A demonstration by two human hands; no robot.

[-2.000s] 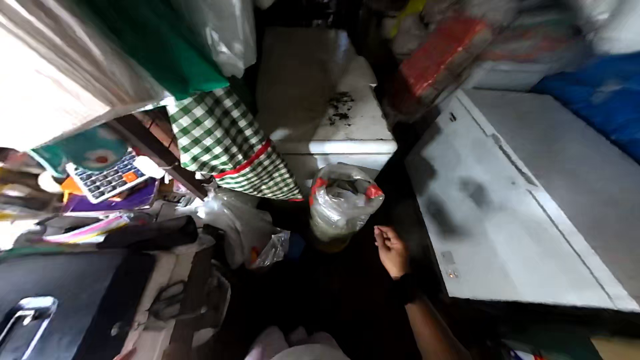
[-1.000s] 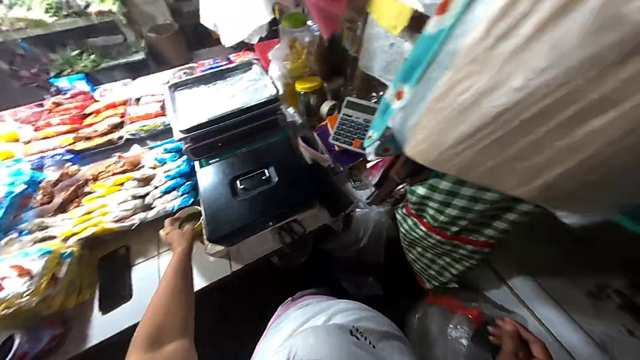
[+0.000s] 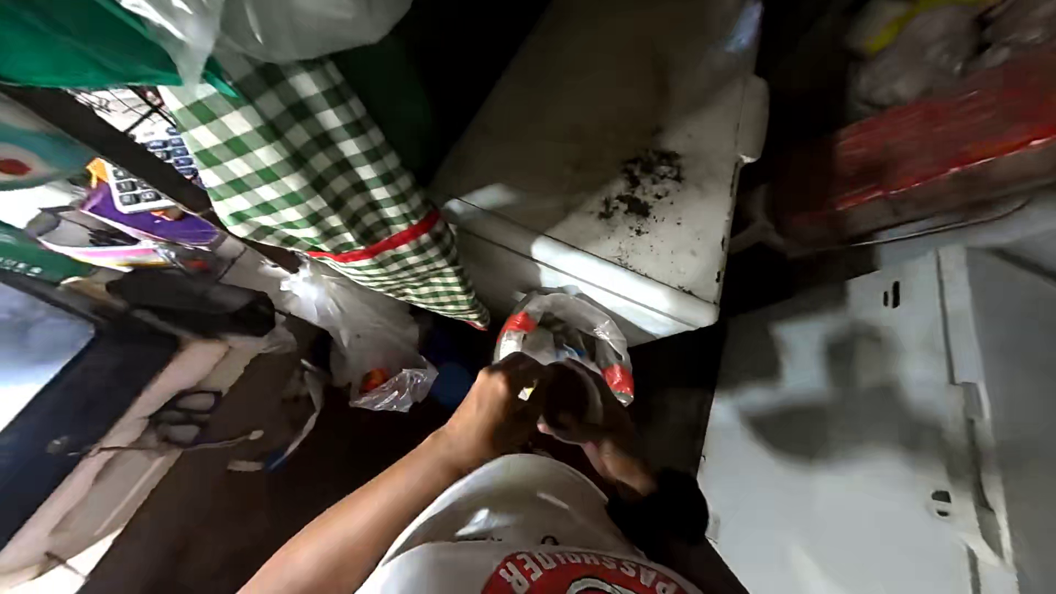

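Note:
My two hands are close together just above my lap, at the near side of an open clear plastic bag with red patches on its rim. My right hand is curled around a dark, round container that looks like a cup or jar. My left hand is bent in against the container's left side, and its fingers are in deep shadow. A tiny yellow-white spot shows at those fingers; what it is cannot be told. Pale contents show dimly inside the bag.
Beyond the bag stands a white chest or box with dark debris on its lid. A green checked cloth hangs at the left, above a white plastic bag. A calculator lies farther left. A large white appliance fills the right.
My left hand has left the tiled counter, where it was at a small round container, and is now beside my right hand at the clear bag. The view has swung right, away from the counter.

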